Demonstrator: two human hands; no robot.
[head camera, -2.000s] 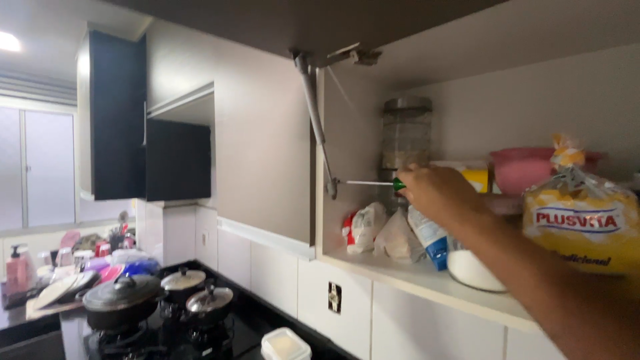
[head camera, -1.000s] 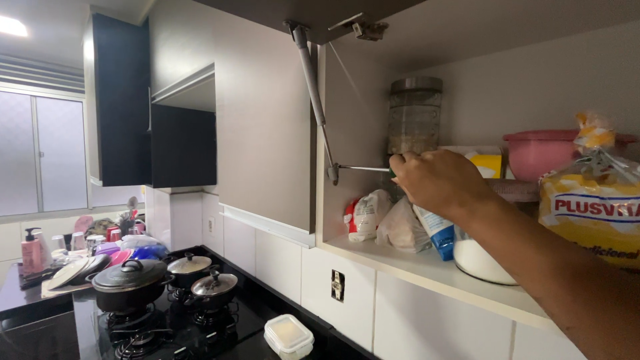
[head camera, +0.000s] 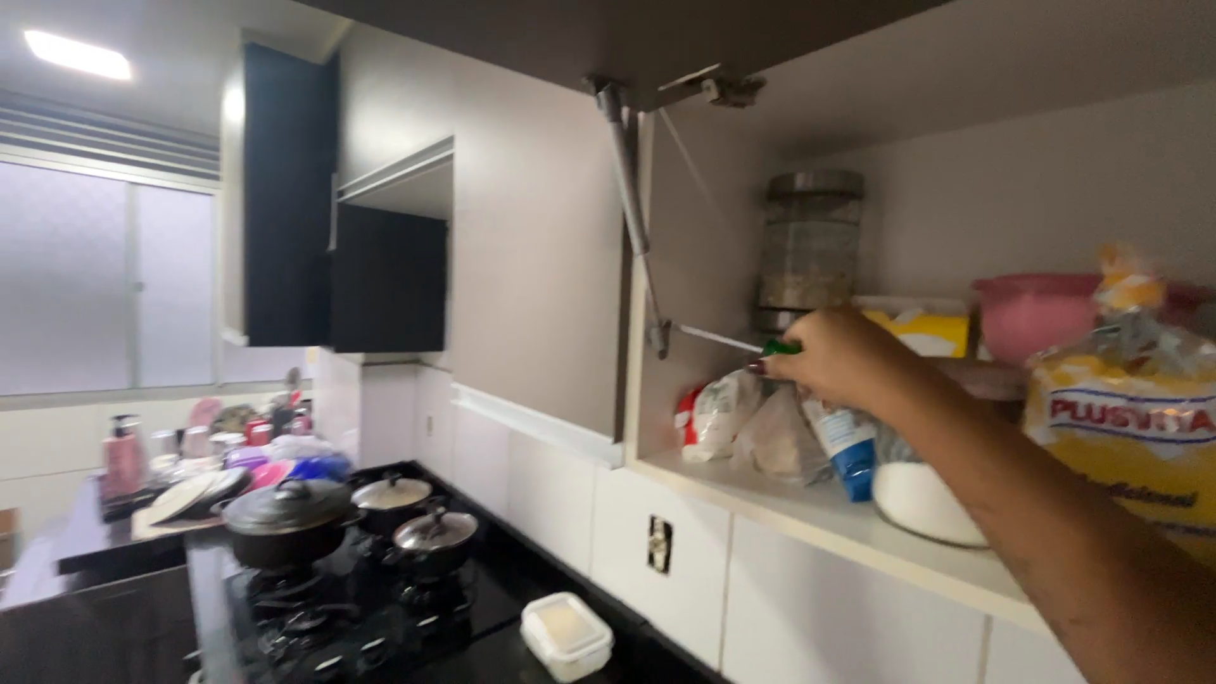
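Note:
My right hand (head camera: 831, 356) reaches into the wall cabinet and grips the green handle of a screwdriver (head camera: 722, 338). The metal shaft points left, its tip at the lower bracket (head camera: 659, 336) of a gas strut (head camera: 624, 180) on the cabinet's left side wall. Above, the strut's upper end meets the raised cabinet door (head camera: 532, 38), near a metal hinge (head camera: 733, 91). Whether the tip sits in a screw is too small to tell. Below the hand stand plastic bags of food (head camera: 781, 439) and a blue and white packet (head camera: 845, 446). My left hand is out of view.
Glass jars (head camera: 810, 237), a pink bowl (head camera: 1035, 313), a bread bag (head camera: 1121, 427) and a jar of white contents (head camera: 926, 503) share the shelf. Beneath are an uncovered wall outlet (head camera: 659, 544), a lidded plastic container (head camera: 567, 635) and a black cooktop with several lidded pots (head camera: 290, 527).
The green handle, hidden behind the fingers one second ago, shows again. My right hand stays by the strut bracket with the screwdriver.

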